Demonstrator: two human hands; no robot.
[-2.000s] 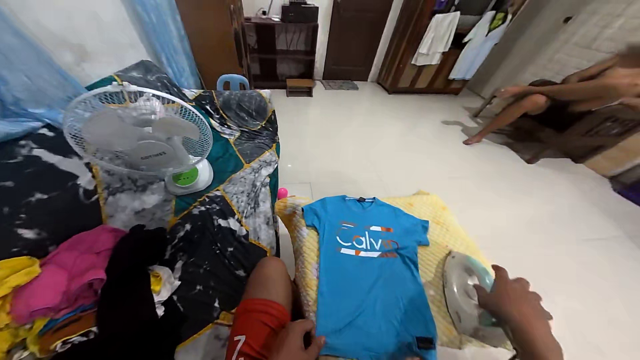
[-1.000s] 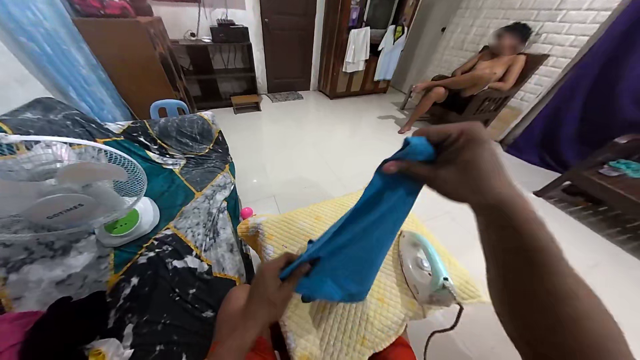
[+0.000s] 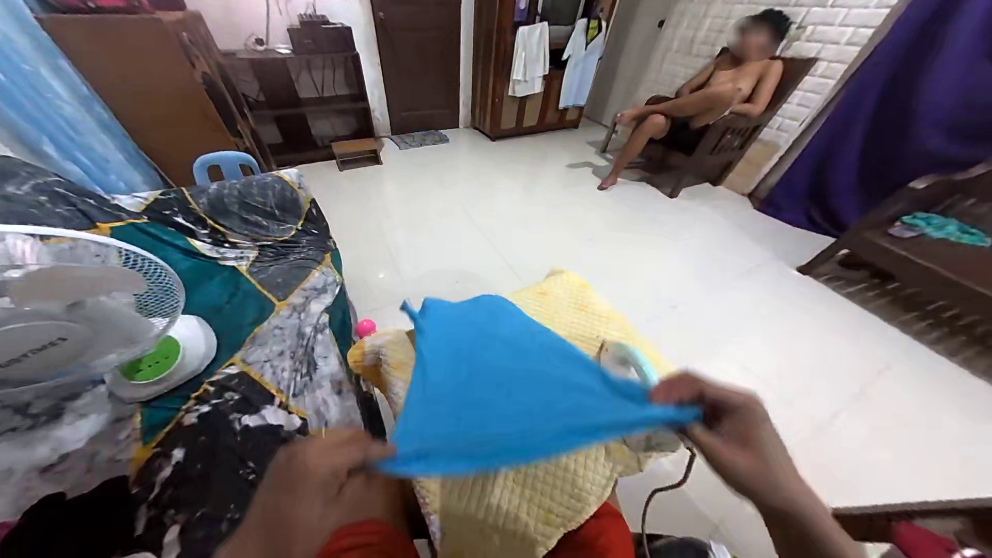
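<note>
A blue T-shirt (image 3: pixel 496 387) is stretched between my two hands above a yellow quilted cloth (image 3: pixel 519 504). My left hand (image 3: pixel 329 473), blurred, grips the shirt's lower left corner. At the right, my right hand (image 3: pixel 721 426) pinches the opposite corner. The shirt's print does not show on the side facing me. Behind the shirt, near my right hand, a clothes iron (image 3: pixel 632 363) with a pale green handle is partly hidden; its cord (image 3: pixel 668 488) hangs down beside the cloth.
A white electric fan (image 3: pixel 167 356) stands on the patterned cover (image 3: pixel 287 310) at my left, with dark clothes (image 3: pixel 77 519) near the bottom. A pink ball (image 3: pixel 365 328) is beside the yellow cloth. A person (image 3: pixel 697 108) sits on a wooden chair, back right. A wooden bench (image 3: pixel 922 263) is at the right.
My right hand has moved down from its raised place. The blue shirt, laid flat two seconds ago and bunched between my hands one second ago, is now spread wide. The iron was released earlier.
</note>
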